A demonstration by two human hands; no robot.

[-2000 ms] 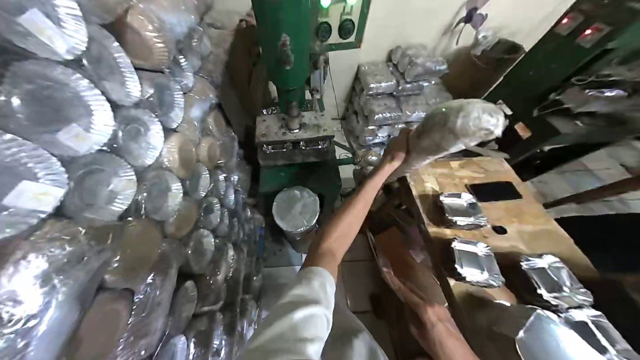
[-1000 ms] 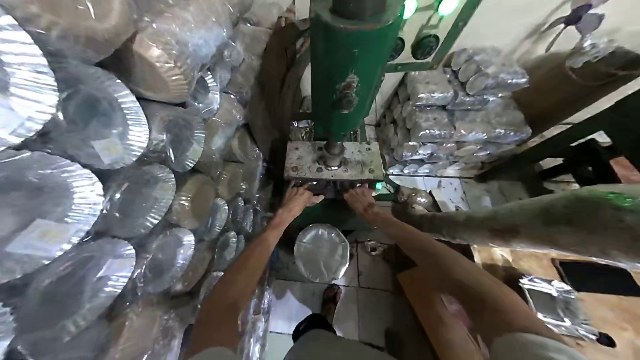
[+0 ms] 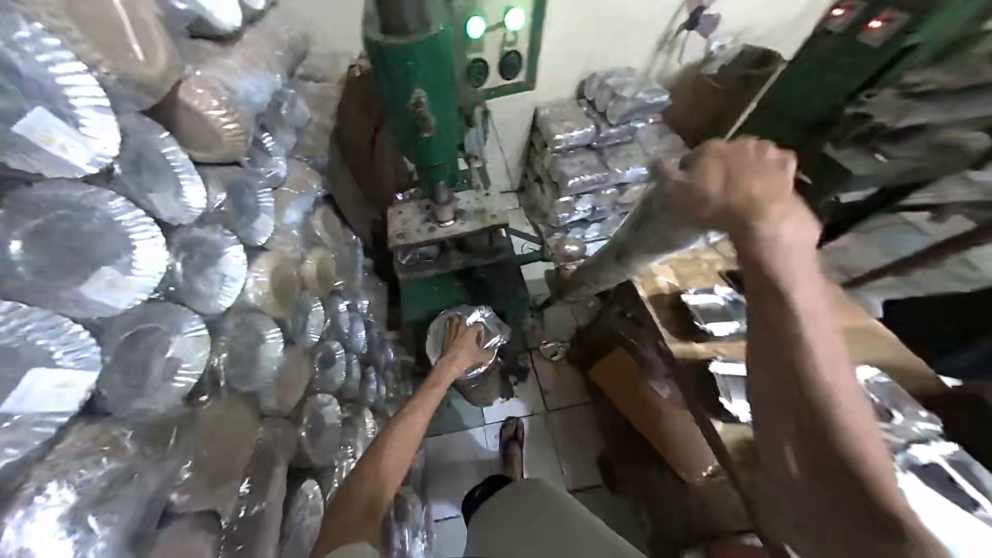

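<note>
My left hand (image 3: 465, 345) lies over shiny foil (image 3: 490, 324) on top of a round stack (image 3: 443, 333) below the press; whether its fingers grip the foil cannot be told. My right hand (image 3: 732, 182), blurred, is closed around the upper end of a long grey wrapped roll (image 3: 639, 244), which slants down to the left. The green hydraulic press (image 3: 415, 101) stands ahead, with a scuffed metal plate (image 3: 457, 217) under its ram and a little foil showing in the gap beneath.
Plastic-wrapped foil plates (image 3: 85, 248) are piled high on the left. Wrapped silver packs (image 3: 581, 167) stand against the back wall. A wooden table (image 3: 697, 341) on the right bears rectangular foil trays (image 3: 717, 310). A brown carton (image 3: 651, 411) sits beside it on the tiled floor (image 3: 558, 380).
Both hands have left the front of the press. My left hand has come down to the round stack, where foil now sticks up. My right hand has moved right onto the long roll.
</note>
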